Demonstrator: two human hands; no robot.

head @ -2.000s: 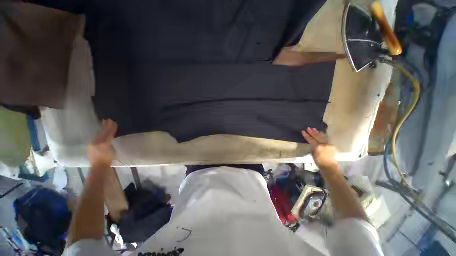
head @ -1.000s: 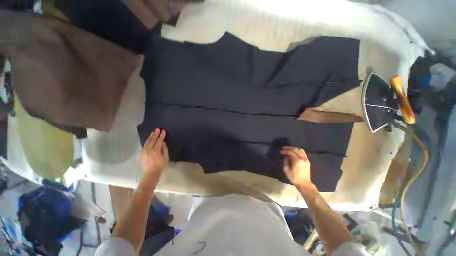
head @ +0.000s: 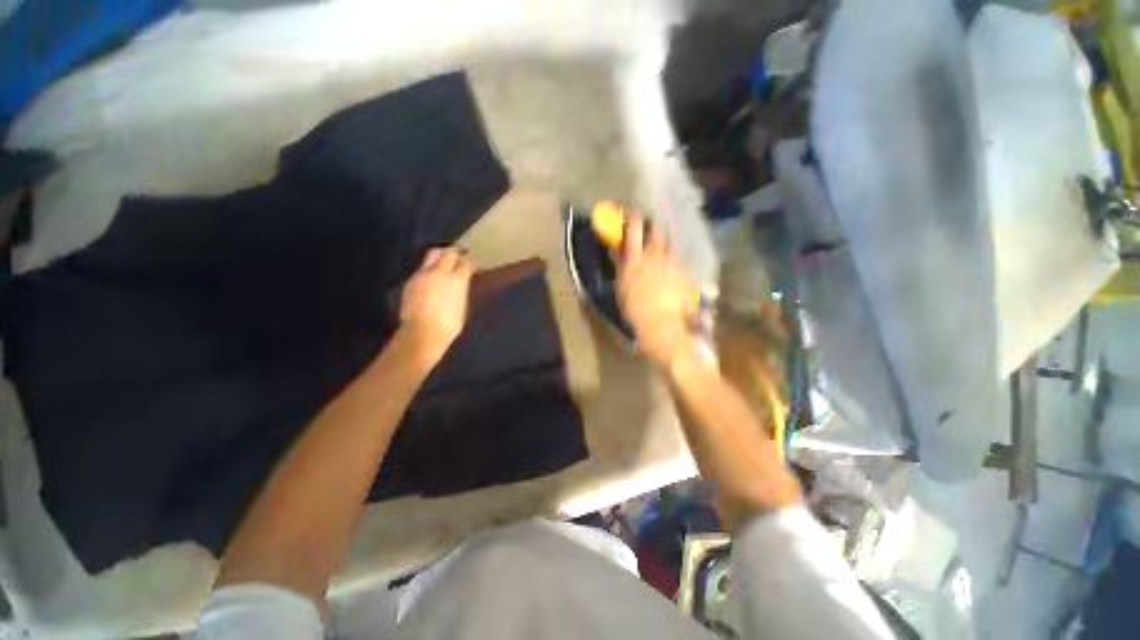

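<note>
The dark jacket back panel (head: pixel 188 338) lies spread on the cream pressing cover (head: pixel 538 138), with its slit end towards the right. My left hand (head: pixel 435 300) rests on the panel at the inner end of the slit; its fingers are bent, and whether they pinch cloth is hard to tell. My right hand (head: pixel 656 294) is closed around the orange-yellow handle of the steam iron (head: pixel 595 269), which is just right of the panel. The iron's dark plate with white rim shows left of my fingers; the hand hides part of it.
A long grey-white padded form (head: pixel 925 225) stands to the right of the table. A rusty brown plate (head: pixel 748 363) and yellow hose are beside the table's right edge. A blue thing (head: pixel 75 50) is at the upper left. Clutter lies below the table's front edge.
The view has swung right. My right hand has left the panel and taken hold of the iron. My left hand has moved along the panel to the slit. The brown flap no longer shows.
</note>
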